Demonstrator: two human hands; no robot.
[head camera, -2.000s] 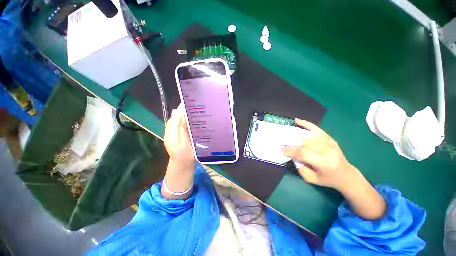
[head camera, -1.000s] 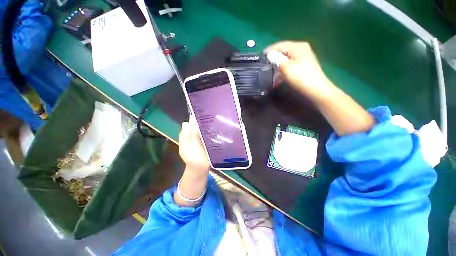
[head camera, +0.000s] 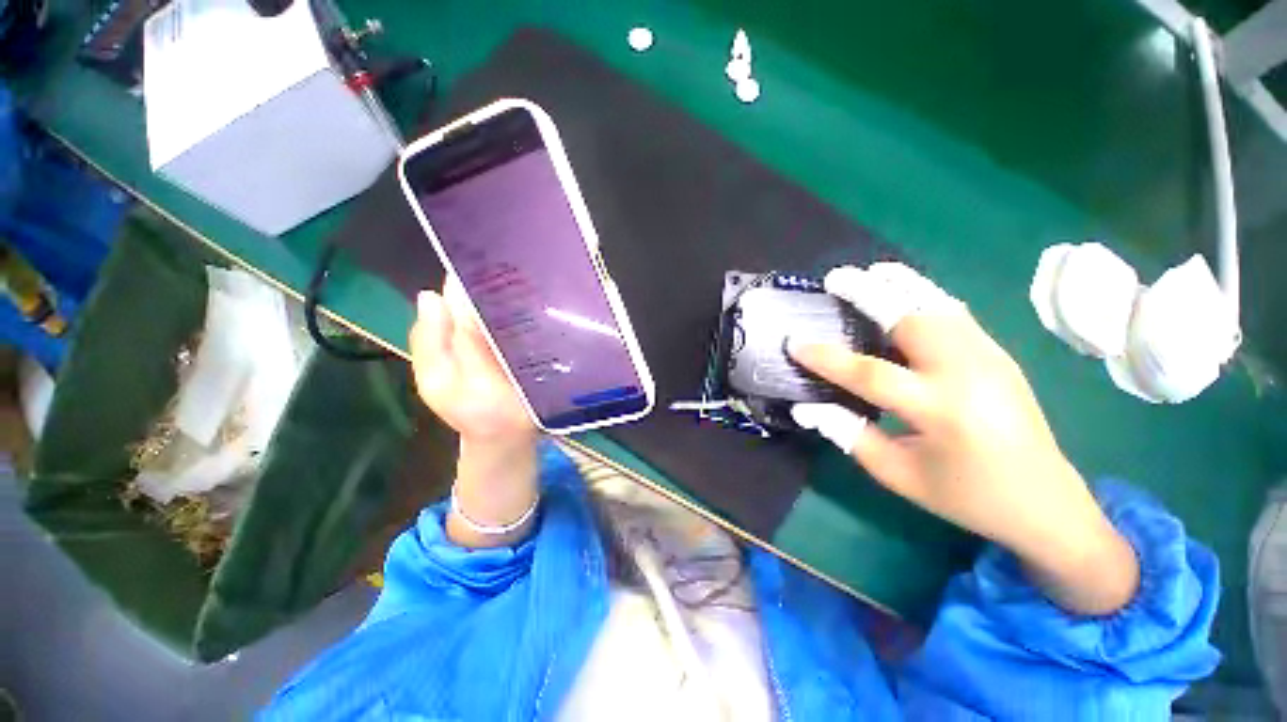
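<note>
My left hand (head camera: 473, 374) holds a smartphone (head camera: 529, 268) with a white-edged case and a purple-pink screen, tilted over the left part of the black work mat (head camera: 678, 184). My right hand (head camera: 932, 395) grips a black square module (head camera: 790, 346) from its right side, with white covers on the thumb and a fingertip and one bare finger on its top. The module sits on the right part of the mat. A short pale lead (head camera: 692, 408) sticks out at its lower left. The circuit board and white pad are not clearly visible; anything under the module is hidden.
A white box-shaped device (head camera: 261, 120) with a cable stands at upper left. A green-lined waste bin (head camera: 113, 466) is below left. White pad stacks (head camera: 1179, 332) lie at right. Small white pieces (head camera: 744, 71) lie beyond the mat, and a light tube (head camera: 1221, 184) runs at far right.
My right hand has brought the black module from the top of the mat down to where the board with the white pad lay. The phone is more tilted. The view has shifted.
</note>
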